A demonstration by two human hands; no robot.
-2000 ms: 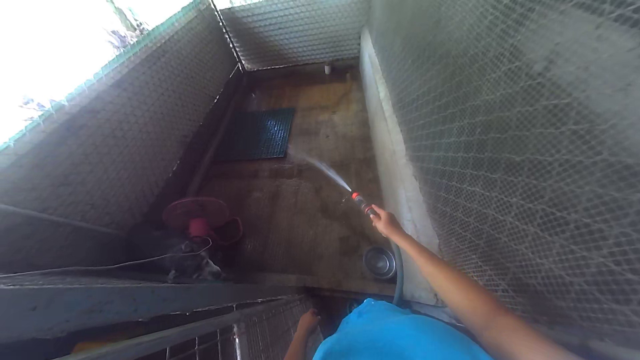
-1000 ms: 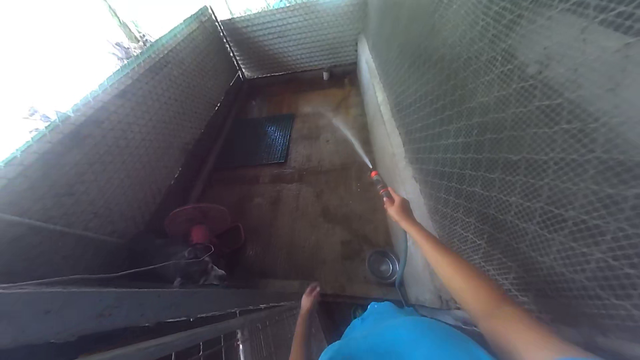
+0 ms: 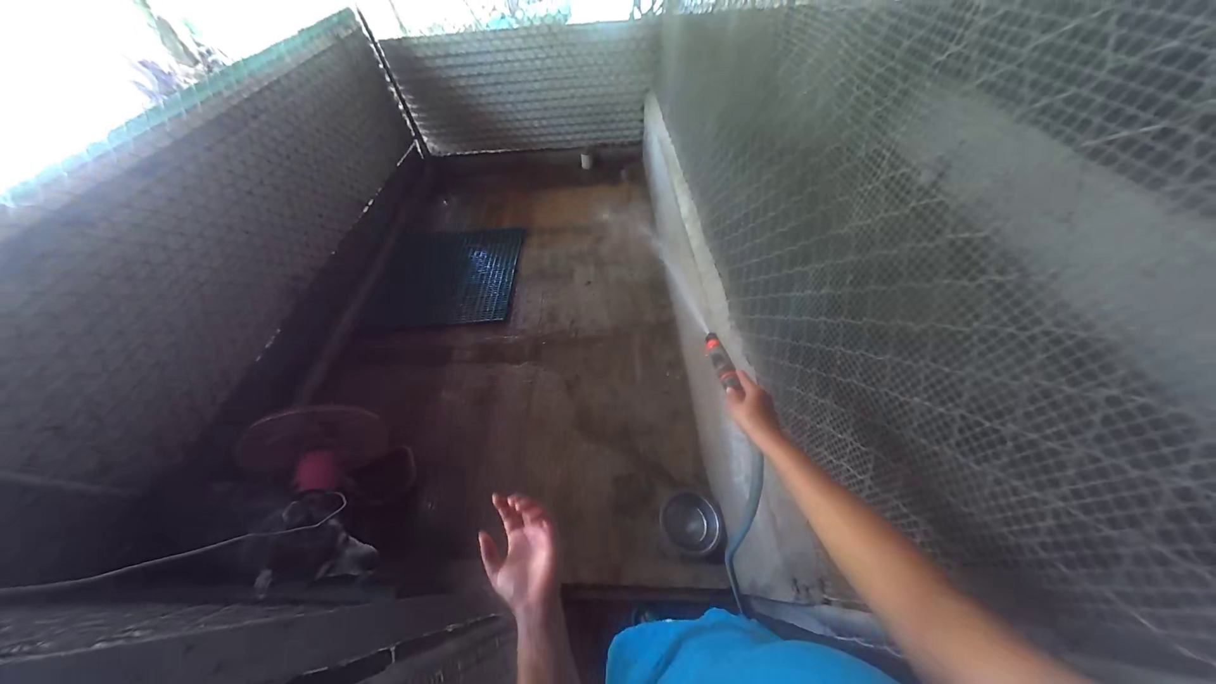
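My right hand point(image 3: 752, 410) is closed around a black and red hose spray nozzle point(image 3: 722, 363), held near the low wall on the right. A jet of water leaves its tip toward the far right part of the wet concrete floor point(image 3: 608, 399). From the nozzle a blue-grey hose point(image 3: 746, 518) hangs down past a round metal bowl point(image 3: 692, 524) on the floor. My left hand point(image 3: 525, 553) is raised at the bottom centre, palm showing and fingers apart, touching nothing. Farther off, a dark green grid mat point(image 3: 451, 277) lies on the floor at the left.
Wire mesh point(image 3: 855, 285) covers the right side, above a low concrete ledge point(image 3: 689, 218). Mesh-covered walls stand left and at the back. A pink round object on a stand point(image 3: 313, 442), probably a fan, is at lower left beside a pale cable point(image 3: 171, 565). A small white object point(image 3: 586, 161) lies by the back wall.
My left hand has risen from low by the gate into fuller view, fingers spread. My right hand has moved the nozzle rightward and the water jet now lands nearer the right wall.
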